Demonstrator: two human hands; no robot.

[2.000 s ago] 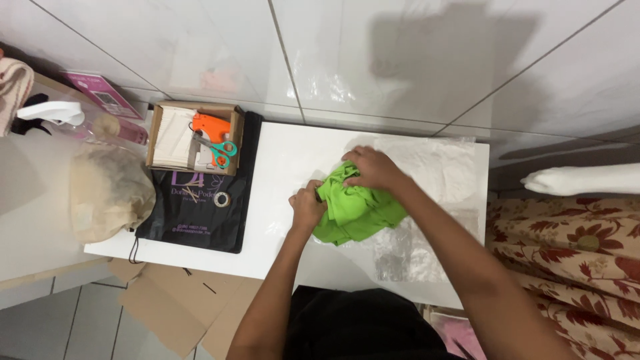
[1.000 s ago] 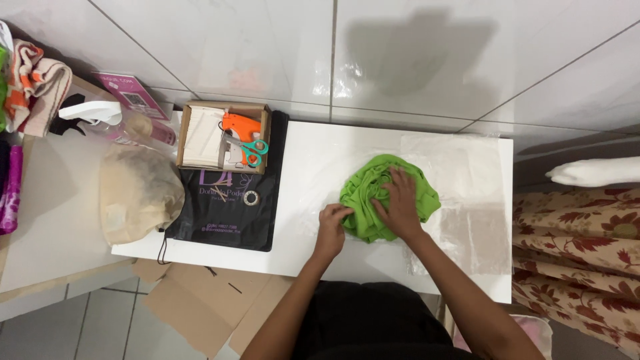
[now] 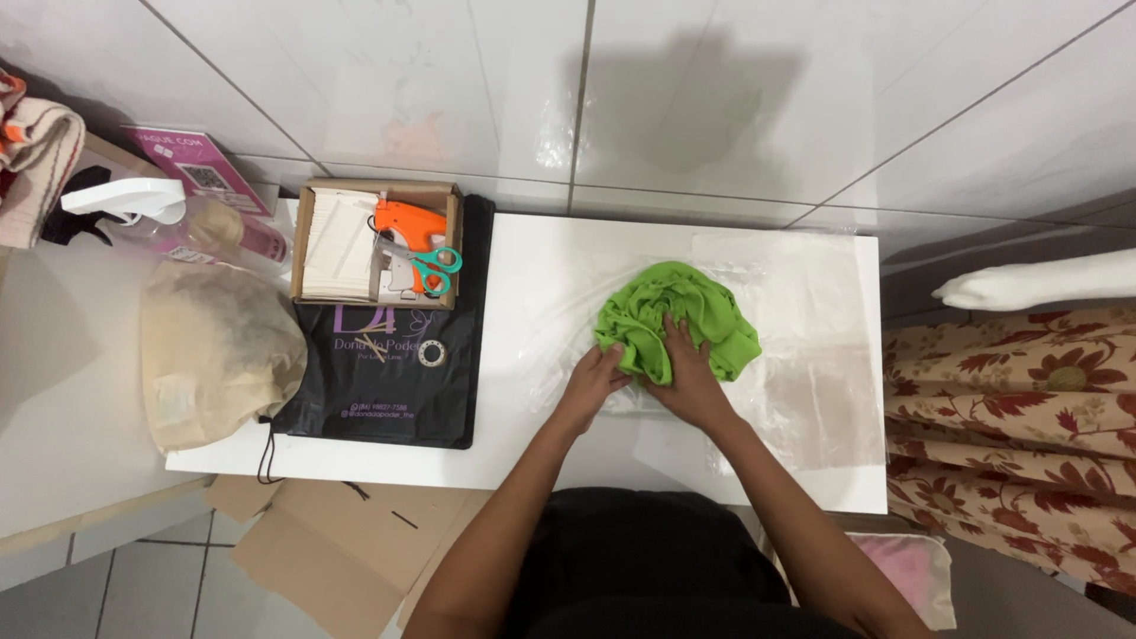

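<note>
A bright green cloth (image 3: 723,324) lies bunched in a rounded heap on the white table (image 3: 577,466). Clear plastic film (image 3: 555,324) shows to the left of the heap and beneath it. My left hand (image 3: 593,383) has its fingertips at the cloth's lower left edge, and whether they pinch it is hard to tell. My right hand (image 3: 688,377) rests on the front of the heap with its fingers spread, the fingertips among the folds. Flat clear plastic bags (image 3: 812,373) lie at the right end of the table, beside the cloth.
On the left, a cardboard box (image 3: 306,244) holds white tags, an orange tagging gun (image 3: 408,222) and teal-handled scissors (image 3: 439,259). It stands on a black printed bag (image 3: 390,417) with a tape roll (image 3: 432,353). Beyond are a cream drawstring bag (image 3: 217,355) and spray bottle (image 3: 213,226). A tiled wall borders the back.
The green cloth, looser and more uneven two seconds ago, is now a rounder heap. My right hand has come down from its top to its front. Clear film now shows around the cloth's left side.
</note>
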